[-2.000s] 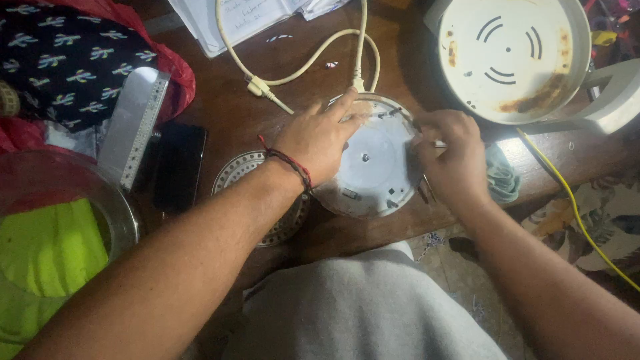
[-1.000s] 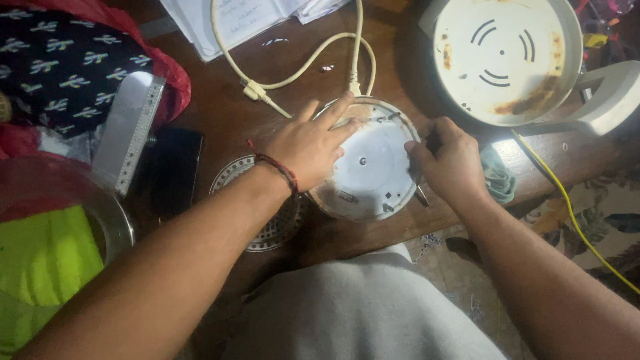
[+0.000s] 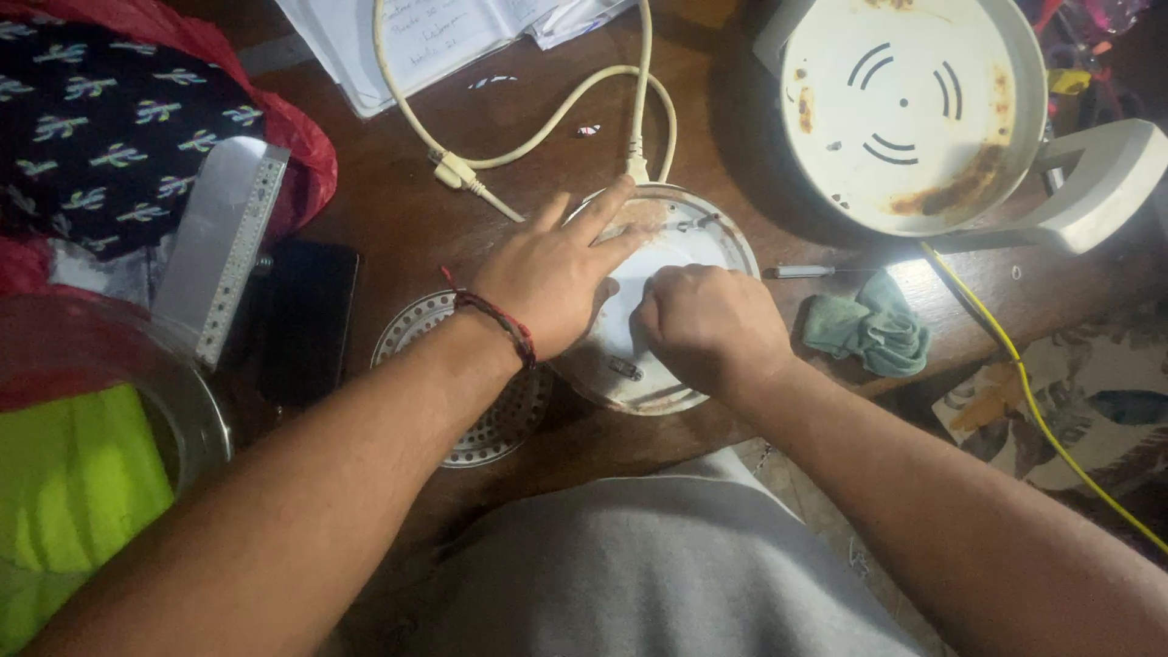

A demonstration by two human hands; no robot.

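A round, rust-stained metal base plate lies on the wooden table in front of me, with a power cord running from its far edge. My left hand is spread over the plate's left side, fingers apart and pressing on it. My right hand is curled into a fist over the plate's middle and right; whether something thin is inside it is hidden. Partly under my left wrist lies a perforated metal disc. A screwdriver rests just right of the plate, beside a crumpled green cloth.
A cream appliance housing with a handle stands at the back right. The cream power cord loops behind the plate, near an open notebook. At left are a dark phone-like slab, a perforated metal strip and a clear bowl.
My right hand has moved left from the plate's right edge to over its middle. The screwdriver now lies in sight at the right. My left hand has stayed on the plate.
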